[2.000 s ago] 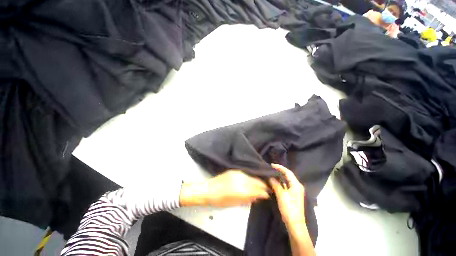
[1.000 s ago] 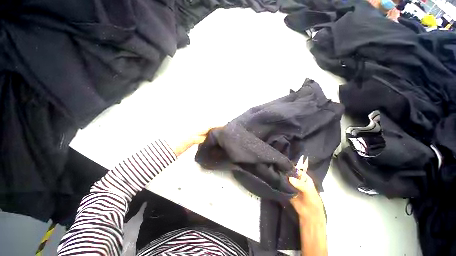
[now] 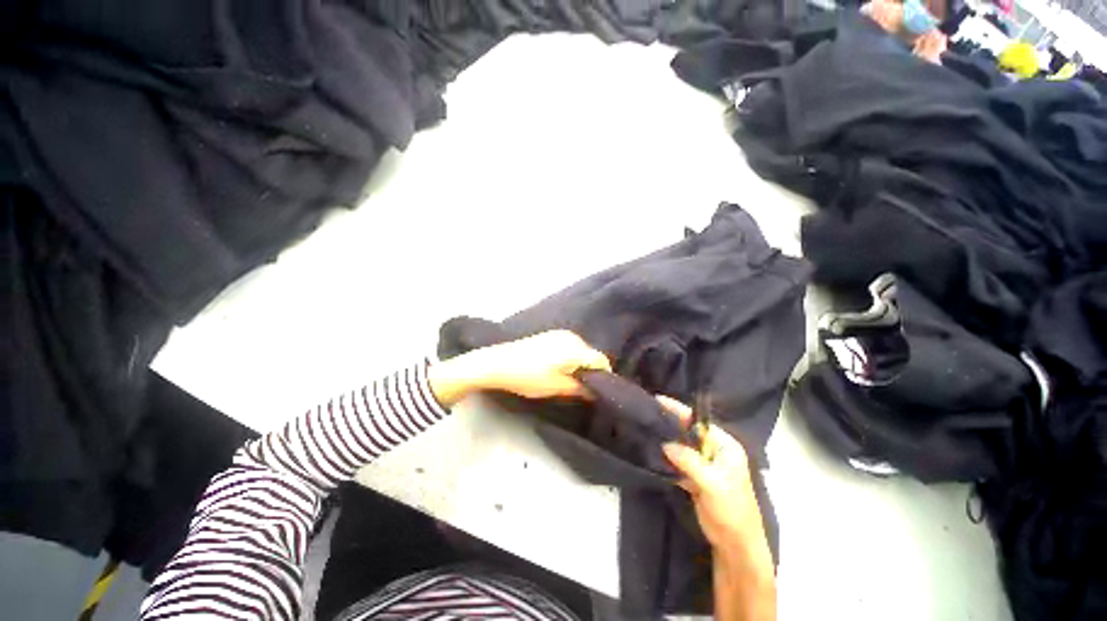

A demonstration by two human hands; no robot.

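Note:
Dark trousers (image 3: 728,297) lie bunched on the white table in front of me, with part hanging toward the near edge. My left hand (image 3: 552,364) grips a fold of the cloth near the middle. My right hand (image 3: 710,455) pinches the same fold a little to the right, and the cloth is drawn between the two hands. Small thread snips (image 3: 700,419) show dark and blurred at my right hand's fingers; whether their blades are open cannot be told.
A large dark garment heap (image 3: 206,158) drapes over the table's left side. Another heap (image 3: 923,231) lies at the right, with a curled grey-white striped waistband (image 3: 864,334). The white table (image 3: 486,218) has small specks near its front edge. A person partly shows at the top right.
My left hand has moved right from the trousers' left edge and now grips the fold closer to my right hand. The snips' bright blades, visible a second ago, now look dark.

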